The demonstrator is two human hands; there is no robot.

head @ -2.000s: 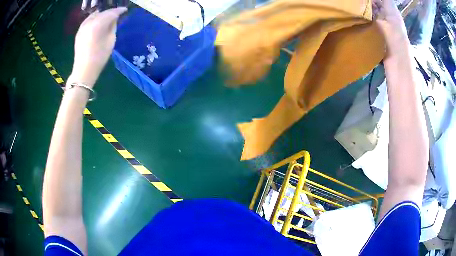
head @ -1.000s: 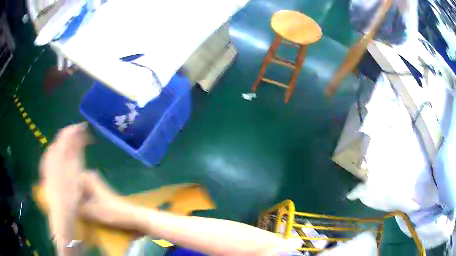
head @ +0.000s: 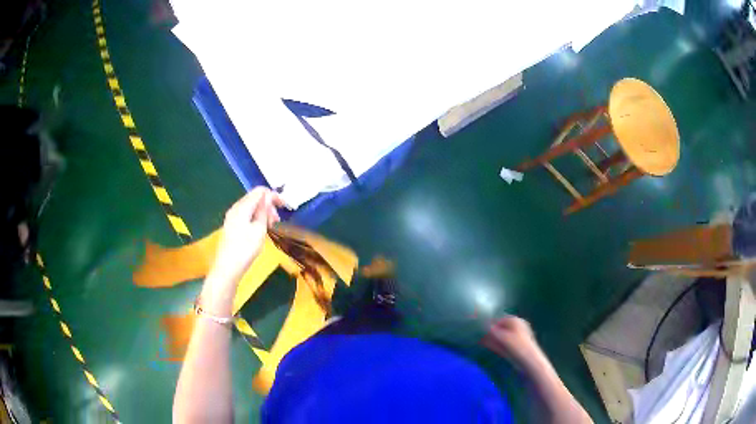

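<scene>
My left hand [head: 250,222] holds a bunch of orange-brown card patterns [head: 288,330] by its top, near the corner of the white-covered table. The pieces fan out and hang below the hand, several to its left and right. My right hand [head: 510,335] is at the lower right, away from the bunch, with its fingers curled and blurred. Whether it holds a thin cord or nothing cannot be told.
A white-covered table [head: 398,58] is ahead, with a blue crate [head: 224,132] partly under its corner. A round wooden stool [head: 645,127] stands at the right. More orange-brown card [head: 681,247] and a bench with white material [head: 684,377] are at the right edge. Yellow-black tape [head: 141,153] runs along the left floor.
The view has turned, and the table corner now lies closer in front. The card bunch has moved from the right hand to the left hand. The right hand has moved away to the right.
</scene>
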